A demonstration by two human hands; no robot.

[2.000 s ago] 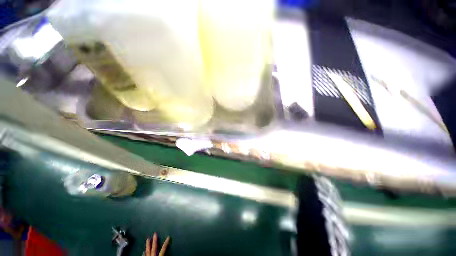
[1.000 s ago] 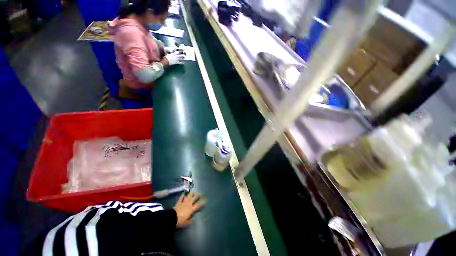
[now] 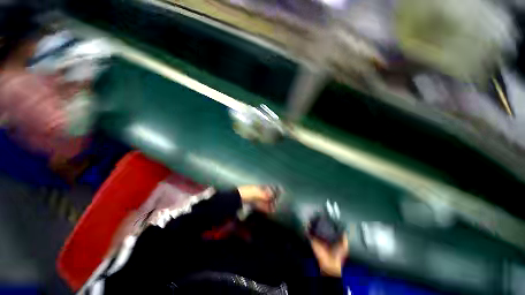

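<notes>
The frame is strongly blurred. My right hand [image 3: 331, 253] is at the bench's near edge, right of centre, shut on a black housing [image 3: 325, 226] with pale prongs showing at its top. My left hand [image 3: 258, 197] is left of it, over the near side of the green bench. Its fingers are closed around a greyish shape that looks like the air blow gun [image 3: 275, 196], with a red streak like its hose below. The two hands are apart. A whitish, blurred thing, perhaps the wiping cloth [image 3: 378, 237], lies right of my right hand.
Bottles [image 3: 257, 124] stand by the pale rail [image 3: 357, 158] and metal post [image 3: 306, 95]. A red bin [image 3: 101, 222] is at left, beside another worker's pink sleeve [image 3: 29, 98]. A yellowish container [image 3: 455, 37] is on the shelf at upper right. Blue shows below the bench edge.
The view has swung and the bench now slopes down to the right. My right hand has come into view with a black housing. My left hand, earlier spread beside the blow gun, is now closed.
</notes>
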